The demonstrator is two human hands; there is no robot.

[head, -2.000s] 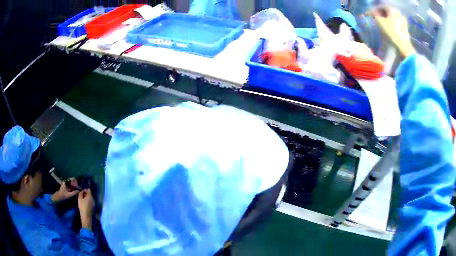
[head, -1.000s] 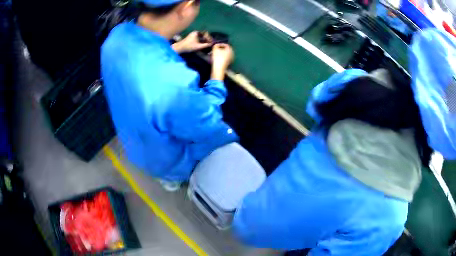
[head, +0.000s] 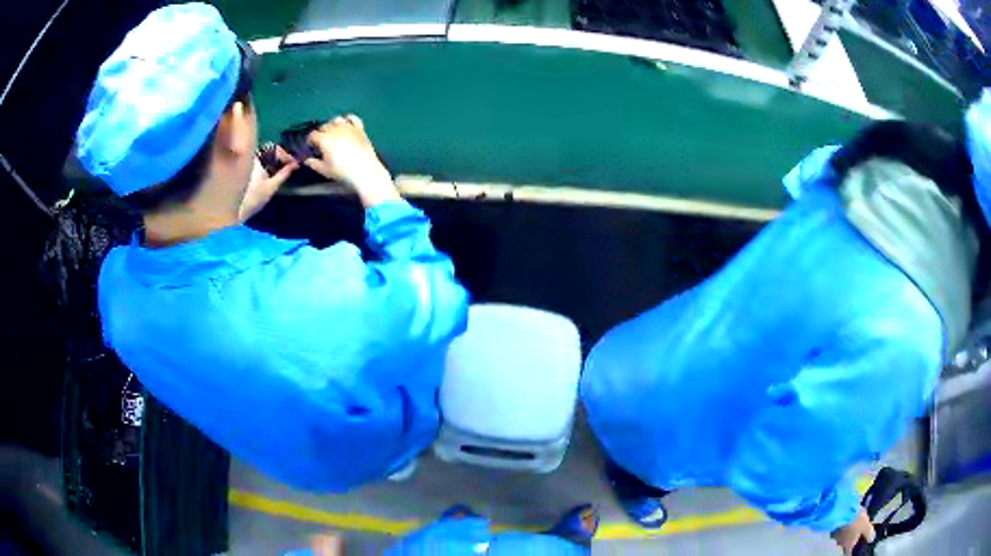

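A pale blue-grey plastic stool (head: 511, 375) stands nearest in front of me, between two workers. Behind it runs the green-topped bench (head: 565, 119) with pale edging. A small part of my left hand (head: 324, 544) shows at the bottom edge, blurred and cut off, so its fingers cannot be read. My right hand is not in view. My blue smock and shoe tips show at the bottom middle.
A capped worker (head: 261, 337) at left holds a small dark component (head: 299, 139) at the bench. Another worker (head: 761, 358) leans at right, a hand on a black loop (head: 897, 505). A dark green crate (head: 179, 467) stands lower left. A yellow line crosses the grey floor.
My view has swung and now faces the bench squarely. The stool and both workers appear lower or shifted. The floor crate with red contents has left the picture.
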